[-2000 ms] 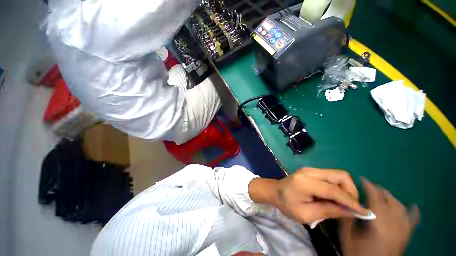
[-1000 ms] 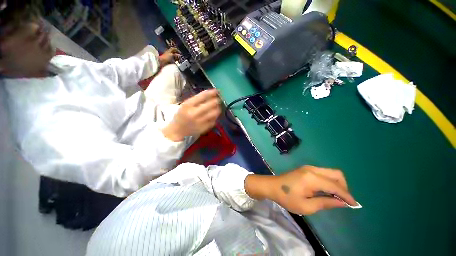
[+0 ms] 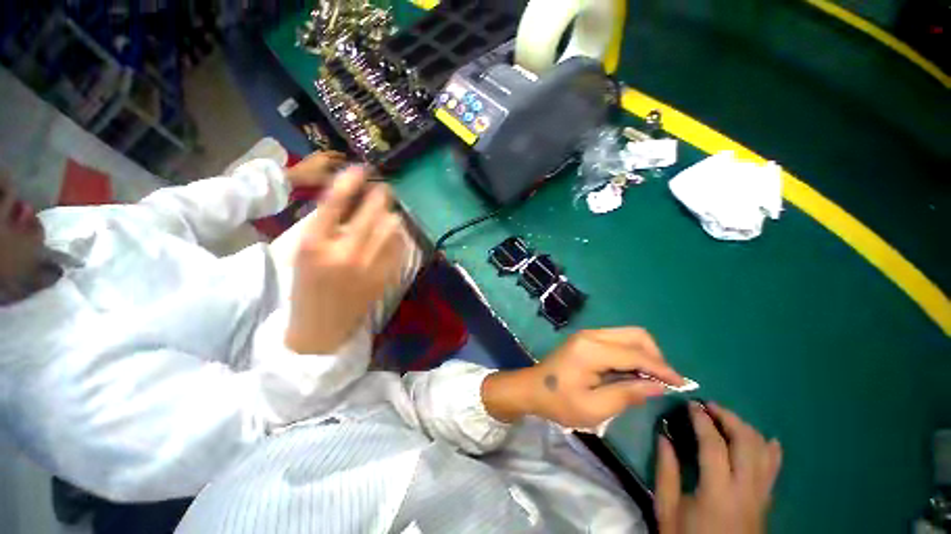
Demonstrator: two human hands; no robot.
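Observation:
My left hand (image 3: 586,382) is palm down over the green bench, pinching a small white wipe (image 3: 683,386) between thumb and fingertips. My right hand (image 3: 725,475), at the bottom right, has its fingers around a black watch head (image 3: 682,436), just below the wipe. The wipe and watch head look apart. Fingers hide part of the watch head, and its contact with the mat cannot be told. Three black watch heads (image 3: 540,274) sit side by side near the bench edge.
A crumpled white cloth (image 3: 730,195) lies by the yellow line. A tape dispenser (image 3: 537,120), plastic scraps (image 3: 603,167) and a rack of metal parts (image 3: 365,94) are farther back. At left, a coworker's blurred hand (image 3: 349,261) is raised beside the bench edge.
My right hand has come back into view with a watch head. My left hand keeps the wipe. The row of watch heads is shorter. The coworker's hand is raised closer. The view has shifted.

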